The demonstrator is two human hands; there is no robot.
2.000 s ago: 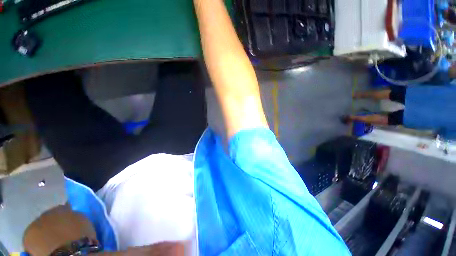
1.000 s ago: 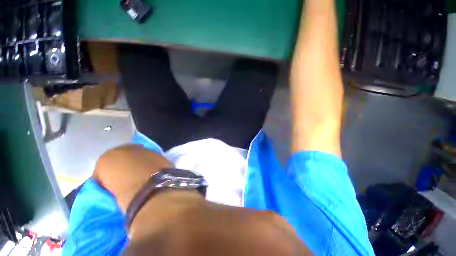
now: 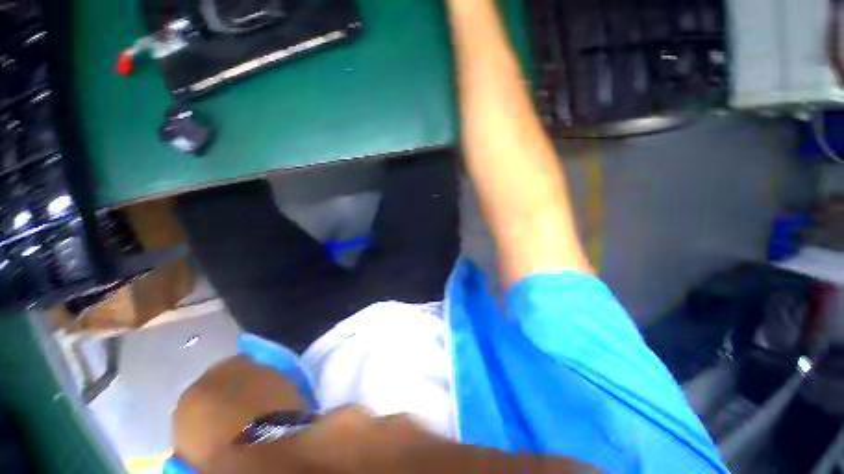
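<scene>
My left hand (image 3: 407, 449) is blurred and very close to the camera at the bottom edge, beyond a dark wristwatch (image 3: 278, 426); its fingers cannot be made out. My right forearm reaches up over the bench and its hand is cut off by the top edge. A small black component (image 3: 186, 131) lies on the green bench top (image 3: 370, 111), near the front edge. Behind it stands a black fixture (image 3: 268, 60) with a pale strip along its front and a red-tipped lever (image 3: 125, 63) at its left.
Glossy black trays (image 3: 37, 167) stand at the left and another black tray (image 3: 629, 65) at the right. A pale box (image 3: 782, 56) is beyond the right tray. A cardboard box (image 3: 139, 296) is low at the left. Dark bins (image 3: 759, 315) stand at the lower right.
The view has swung left, then partly back right, and more of the bench and fixture now shows. My left arm stays bent near the camera and my right arm stays extended.
</scene>
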